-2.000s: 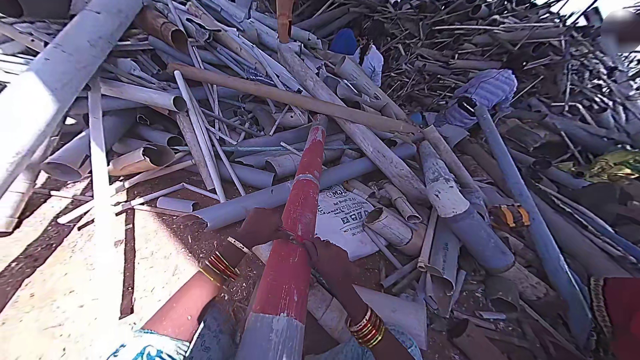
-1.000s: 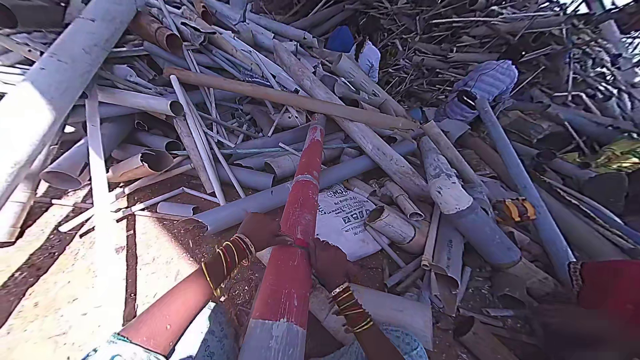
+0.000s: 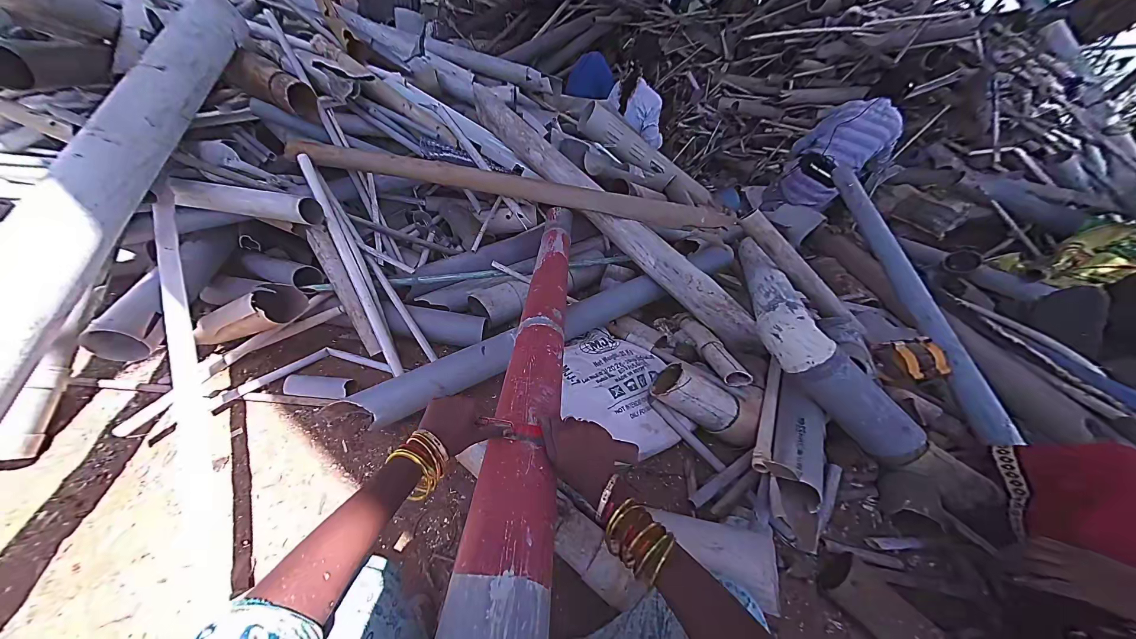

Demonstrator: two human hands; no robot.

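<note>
A long pipe painted red, with a grey-white lower part (image 3: 524, 373), slants up the middle from the bottom edge. A thin, narrow strip or blade (image 3: 524, 437) crosses its upper face; its exact kind cannot be told. My left hand (image 3: 457, 424), with yellow bangles at the wrist, is closed round the strip's left end, beside the pipe. Against the pipe's right side, my right hand (image 3: 586, 451) grips the other end, its fingers partly hidden. The pipe's far end lies near a long brown pipe (image 3: 515, 182) that runs across it.
Cut grey pipes (image 3: 532, 342) and thin strips lie heaped ahead and on both sides. A large pale pipe (image 3: 133, 169) slants along the left. Under the pipes is a printed white sack (image 3: 612, 390). A co-worker's red sleeve (image 3: 1078, 493) reaches in at right; other people bend over the heap behind.
The co-worker's red sleeve at the right reaches further into view than two seconds ago. My hands remain at about the same part of the red pipe.
</note>
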